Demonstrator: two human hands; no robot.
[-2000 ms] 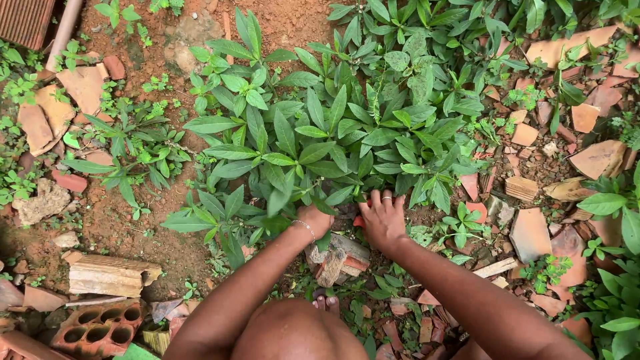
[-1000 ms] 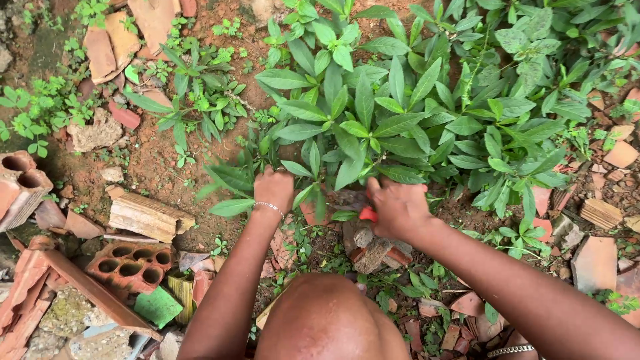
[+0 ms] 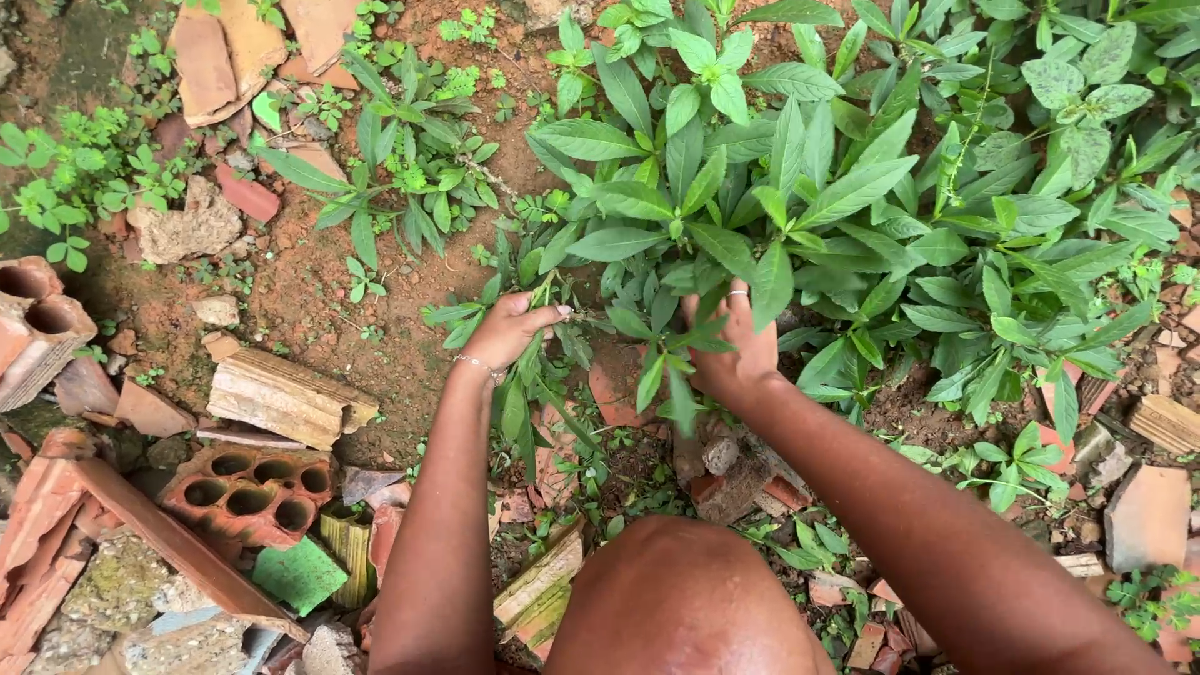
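My left hand (image 3: 514,330), with a thin bracelet at the wrist, is closed around cut or loose-looking leafy stems (image 3: 534,384) that hang down past the palm. My right hand (image 3: 736,347), wearing a ring, reaches in among the low leaves of a dense green plant clump (image 3: 712,206); leaves cover its fingertips, so what they touch is hidden. The small red thing seen earlier by this hand is not visible. Between the hands lie reddish soil and a flat terracotta shard (image 3: 616,394).
A broken hollow brick (image 3: 246,495), a ridged tile piece (image 3: 289,397) and a green fragment (image 3: 300,574) lie at lower left. Rubble (image 3: 750,473) sits beyond my knee. More shards (image 3: 1148,516) are at right, and a smaller plant (image 3: 389,169) grows at upper left.
Leafy stems now show in my left hand, which has moved away from the clump's base. My right hand has reached deeper under the leaves. The view has shifted left.
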